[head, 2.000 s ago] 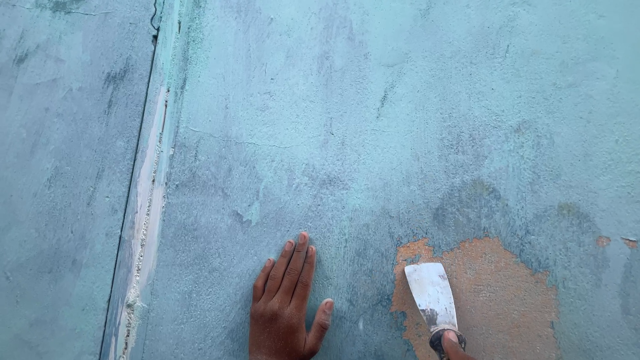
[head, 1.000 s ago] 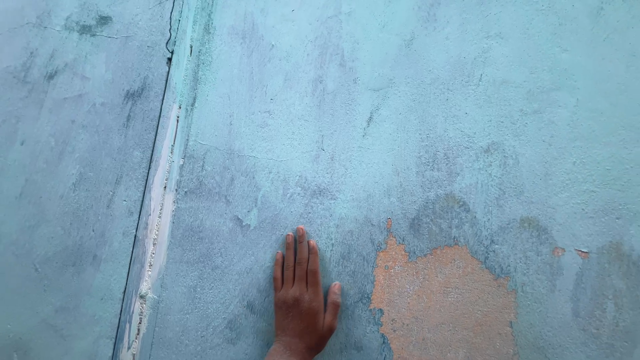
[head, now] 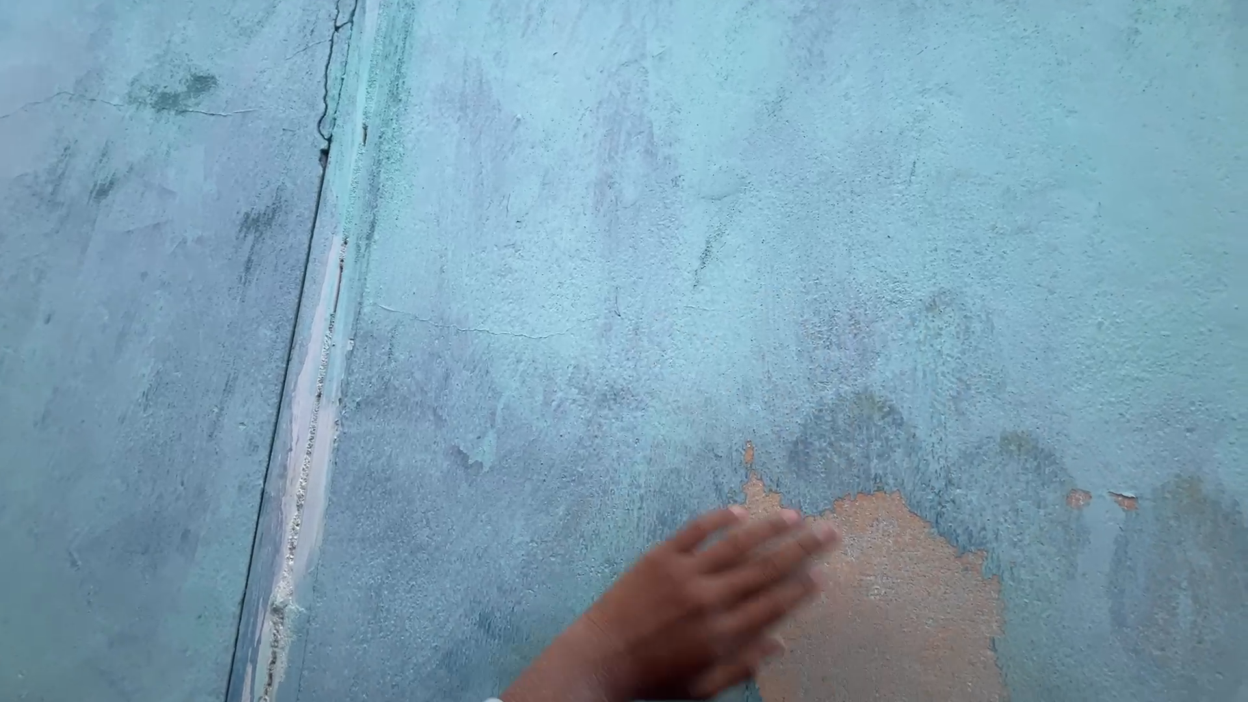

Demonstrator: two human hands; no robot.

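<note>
My left hand (head: 707, 604) reaches in from the bottom, tilted to the right and slightly blurred. It holds nothing, and its fingers lie a little apart. The fingertips overlap the left edge of a bare, orange-brown patch (head: 897, 604) where the paint is gone from the blue-green painted wall (head: 585, 253). Whether the fingers touch the wall cannot be told. My right hand is out of view, and so is the scraper.
A long crack (head: 283, 390) runs down the left part of the wall, with a whitish strip (head: 310, 419) beside it. Two small chipped spots (head: 1077, 498) lie right of the bare patch. Dark stains (head: 858, 429) mark the wall above it.
My left hand has moved right, from flat on the blue paint to the bare patch's edge, and has tilted. My right hand and the putty knife, seen two seconds ago, have left the view.
</note>
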